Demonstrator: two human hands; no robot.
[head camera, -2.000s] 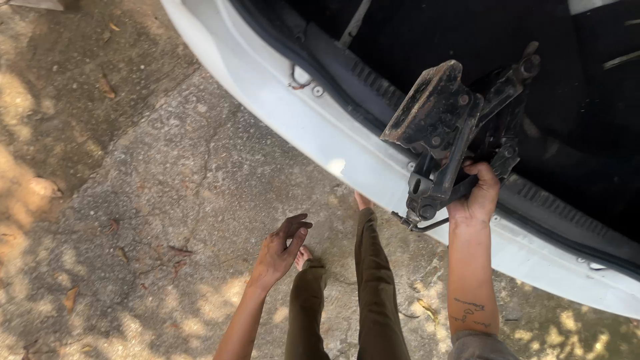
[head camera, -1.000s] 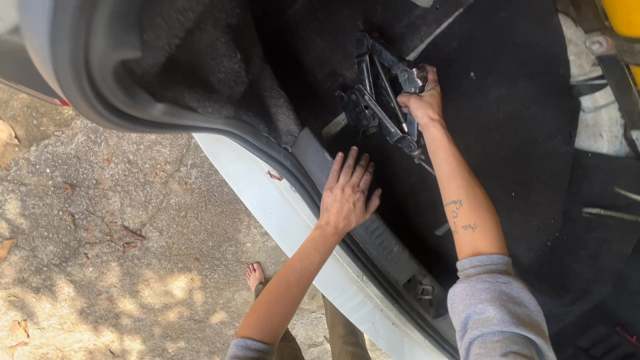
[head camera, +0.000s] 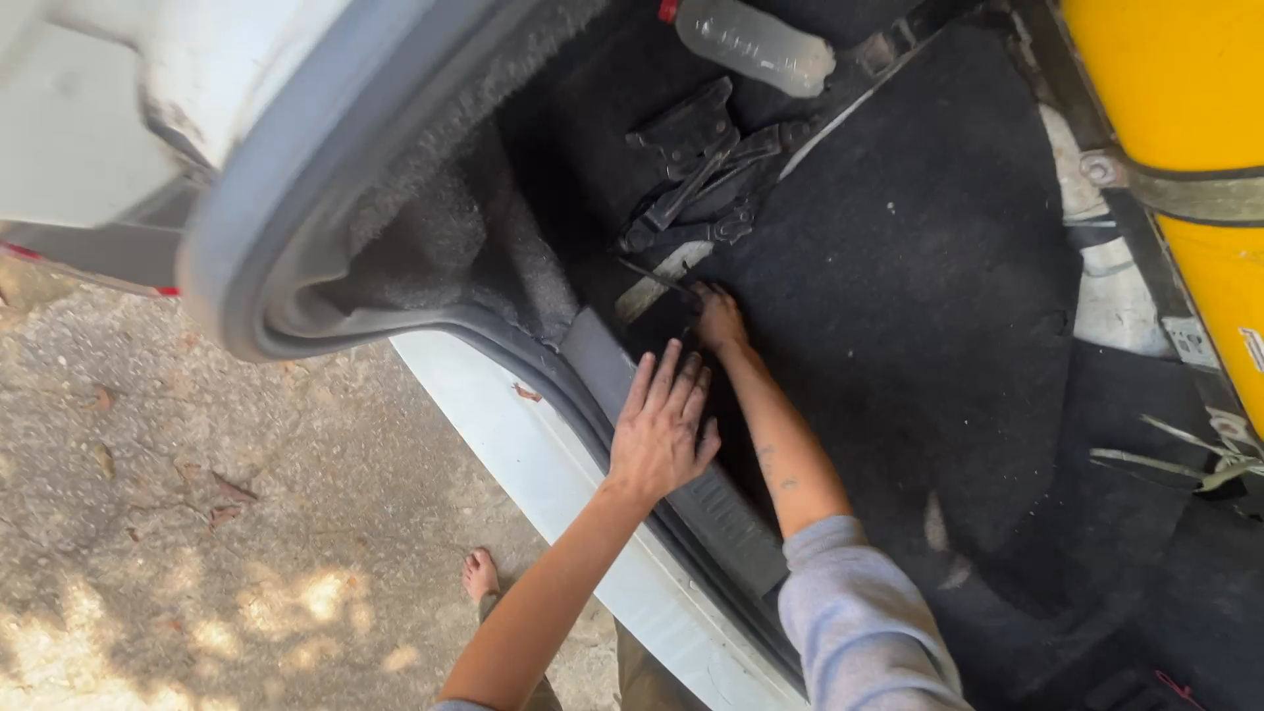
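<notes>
A black metal scissor jack (head camera: 696, 188) lies on the dark floor lining of the car's trunk (head camera: 918, 296), near the side wall. Just below the jack, my right hand (head camera: 719, 316) reaches down to the lining beside a thin dark rod (head camera: 652, 275); the fingertips are in shadow, so whether they grip the rod cannot be told. My left hand (head camera: 664, 425) rests with fingers spread over the grey plastic sill trim (head camera: 731, 528) and holds nothing.
A plastic bottle with a red cap (head camera: 755, 44) lies beyond the jack. At right, a yellow tank (head camera: 1175, 109) sits under a metal strap (head camera: 1205, 196). The rubber seal (head camera: 267, 247) and white bumper (head camera: 494, 434) edge the opening. Pale straps (head camera: 1175, 459) lie at lower right.
The jack, held in my right hand in both earlier frames, now lies let go on the trunk floor. My right hand has moved off it toward the sill.
</notes>
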